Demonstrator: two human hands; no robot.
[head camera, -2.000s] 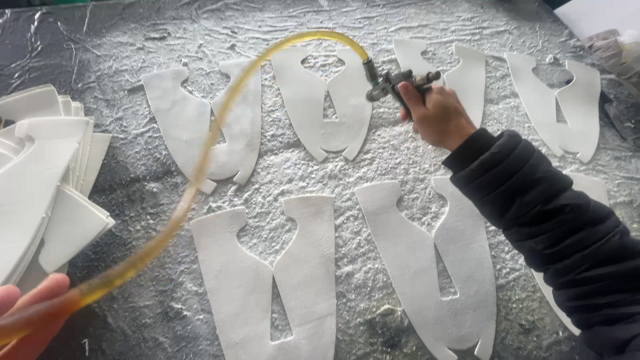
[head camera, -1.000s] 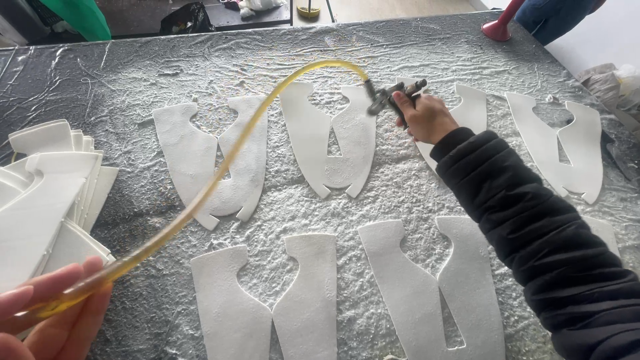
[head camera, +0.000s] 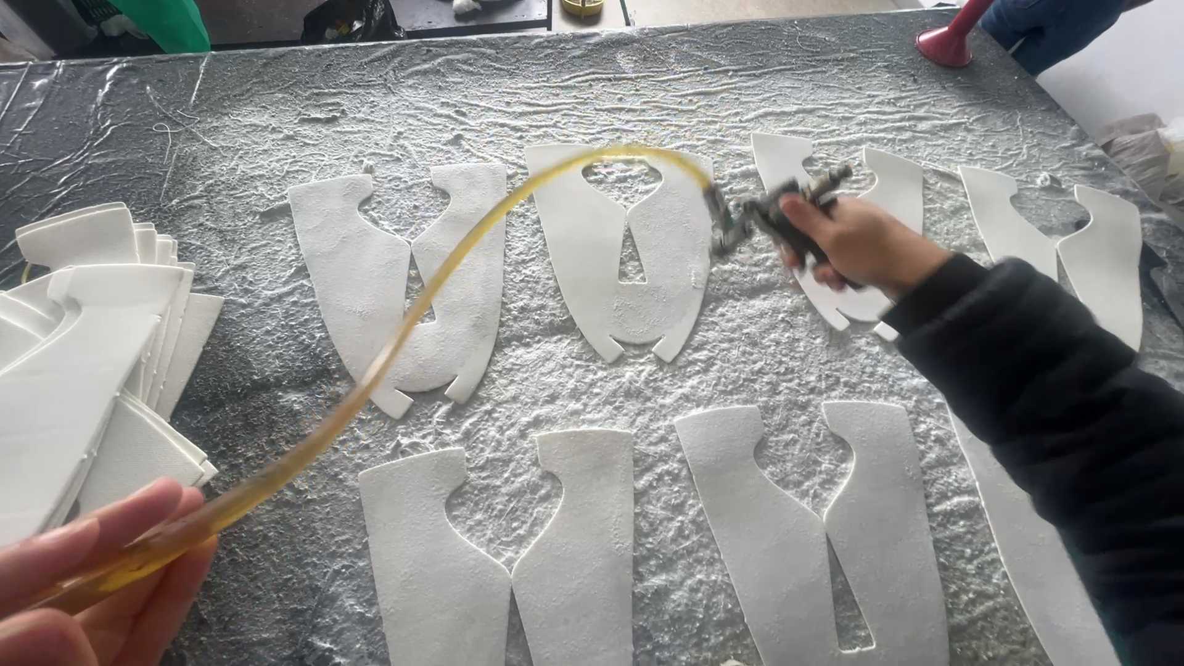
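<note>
My right hand (head camera: 856, 242) grips a metal spray gun (head camera: 786, 215) above the back row, between a white cut-out panel (head camera: 578, 222) and another one (head camera: 893, 190) to its right. A yellowish translucent hose (head camera: 444, 273) arches from the gun down to the lower left. There my left hand (head camera: 120, 573) holds the hose between thumb and fingers. Several flat white panels, each with a notched top and a narrow slot, lie in two rows. Two of them, a front left panel (head camera: 573, 555) and a front middle panel (head camera: 740, 490), run toward the near edge. My right sleeve partly covers the panels at the right.
A stack of white panels (head camera: 102, 351) lies at the left. The table's crinkled covering (head camera: 592, 83) is coated with whitish residue. A red flared object (head camera: 945, 44) stands at the far right corner, near blue fabric (head camera: 1045, 32). Green material (head camera: 166, 23) hangs beyond the far left edge.
My right hand keeps the spray gun over the back row; the gun now points a little differently. My left hand still holds the hose. The view has tilted up since the earliest frame.
</note>
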